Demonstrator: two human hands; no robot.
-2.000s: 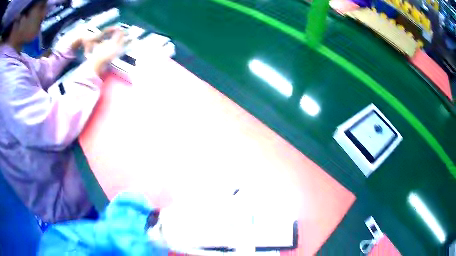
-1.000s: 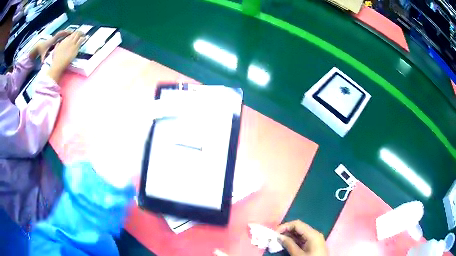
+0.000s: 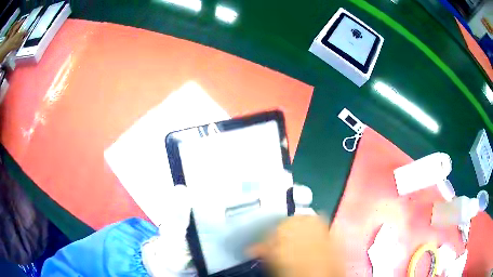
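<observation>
A tablet (image 3: 232, 157) with a black bezel and a glaring white screen is in front of me; its lower bezel looks doubled, and I cannot tell if a second device is there. My left hand (image 3: 172, 241), in a white glove, grips it at the left, with a white fingertip at its right edge. My right hand (image 3: 297, 249), bare and strongly blurred, is over the lower part of the screen; whether it holds a wipe cannot be seen. A white box (image 3: 146, 146), washed out by glare, lies on the mat behind the tablet.
A boxed tablet (image 3: 348, 46) stands on the green surface. A small white gadget (image 3: 351, 120) with a cord lies between mats. The right mat holds white bottles (image 3: 421, 173), wipes (image 3: 386, 251) and a yellow tape roll (image 3: 424, 259). A neighbour's hand (image 3: 12, 40) is by boxes at upper left.
The view has shifted to the right. My right hand, which held a white wipe beside the tablet, has moved left over the screen. The tablet is nearer the bottom of the view.
</observation>
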